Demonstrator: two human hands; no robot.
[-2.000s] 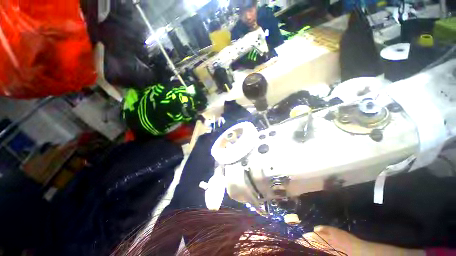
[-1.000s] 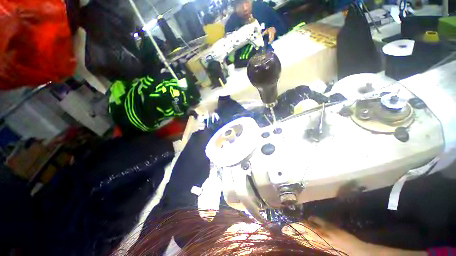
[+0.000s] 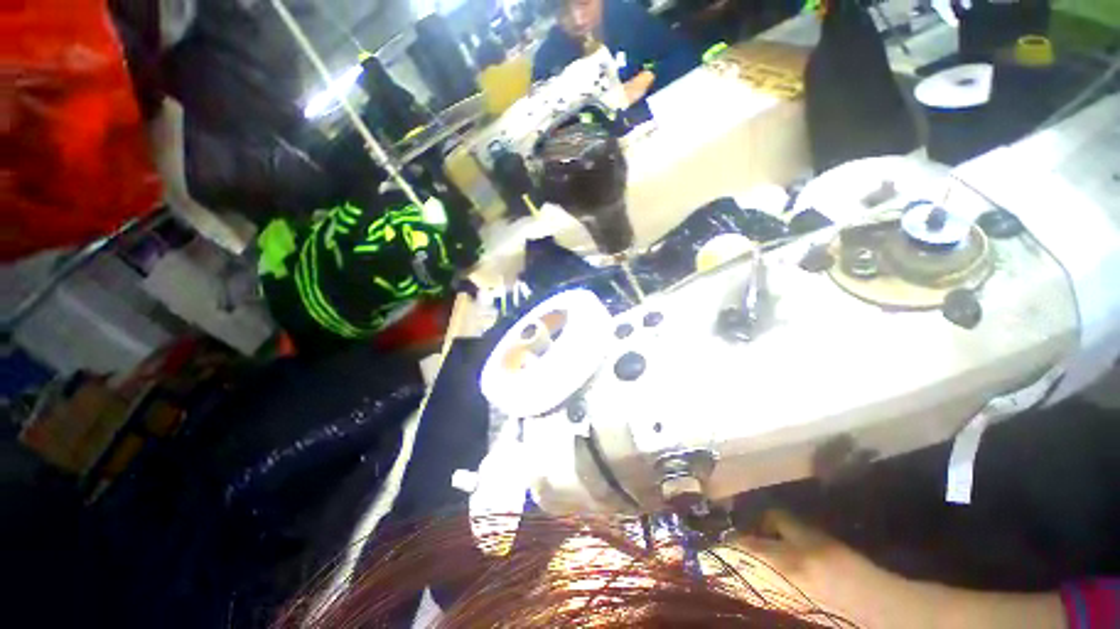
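The large white sewing machine (image 3: 798,356) fills the right half of the head view, with a white round disc (image 3: 545,353) on its left end. The small metal needle area (image 3: 688,498) is below that end, partly hidden by hair. My right hand (image 3: 798,553) lies under the machine arm beside the needle area, on dark cloth (image 3: 1044,479); its fingertips are blurred and partly covered by hair, so its hold cannot be told. More dark cloth (image 3: 455,430) lies left of the machine head. My left hand is not visible.
Dark speckled cloth (image 3: 295,455) is heaped at the left. A red-orange bag (image 3: 74,135) and a black bag (image 3: 264,123) hang upper left. A black and neon green bundle (image 3: 356,270) lies behind. A dark bulb-shaped knob (image 3: 586,178) stands behind the arm. A person (image 3: 663,49) sits opposite.
The camera view has shifted, so the machine first looks larger and then moves slightly left. My right hand stays under the arm, with more forearm and a checked sleeve now showing.
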